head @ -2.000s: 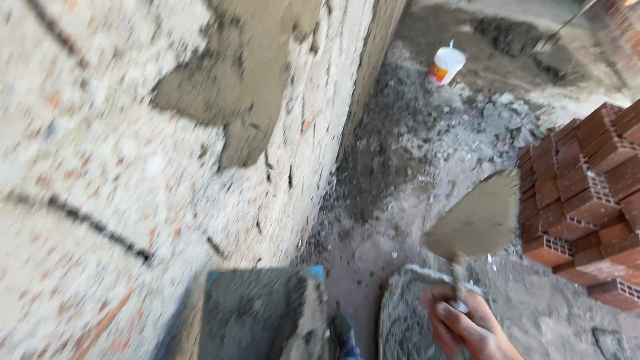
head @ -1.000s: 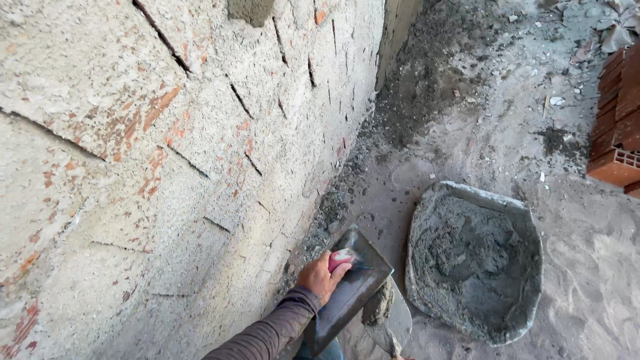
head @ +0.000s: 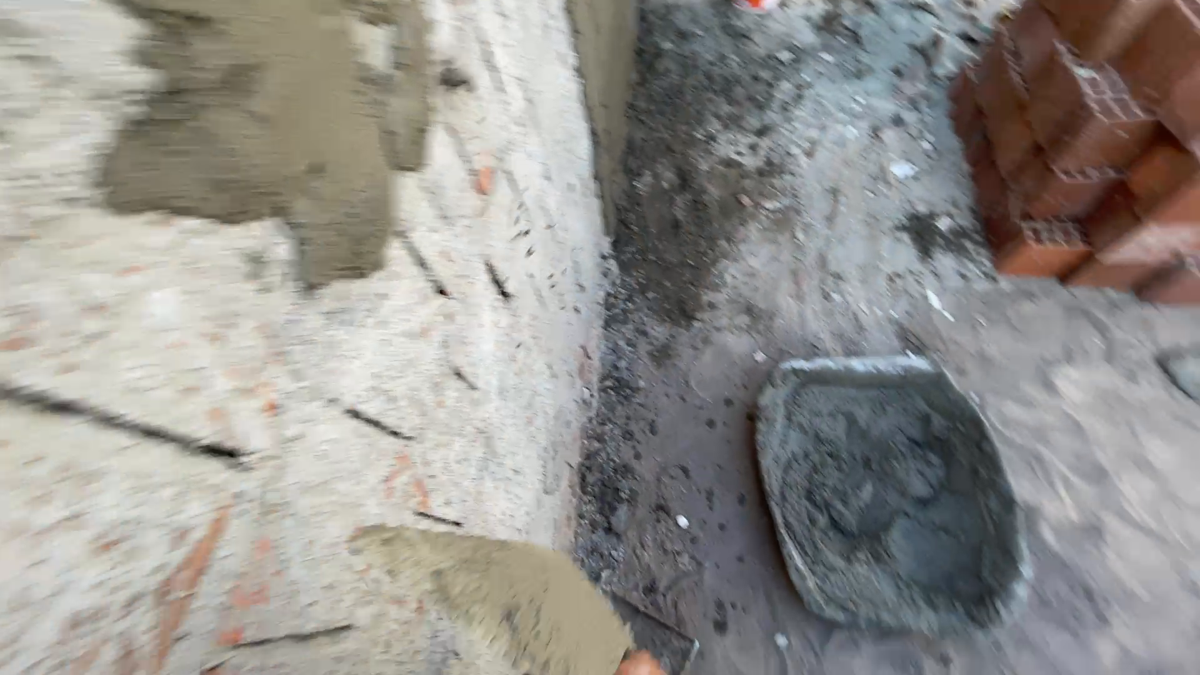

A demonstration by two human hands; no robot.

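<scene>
At the bottom edge, a pointed mason's trowel (head: 525, 591) with mortar on its blade is in front of the rough wall. Only a small part of my right hand (head: 641, 664) shows at the trowel's rear end; the grip itself is below the frame. Beside it, one dark corner of the flat mortar board (head: 661, 637) shows. My left hand is out of view. Fresh mortar (head: 272, 141) covers an upper patch of the wall (head: 450, 375). A tub of wet grey mortar (head: 881, 366) stands on the ground at the right.
Hollow red bricks (head: 1078, 159) are stacked at the upper right. Mortar crumbs and debris (head: 675, 225) lie on the ground along the wall's foot. Dark slots cut across the wall's surface. The picture is partly blurred.
The left hand on the board's handle, visible one second ago, has left the view. The trowel is now against the wall area, left of the board. The view has shifted, showing the mortar patch again.
</scene>
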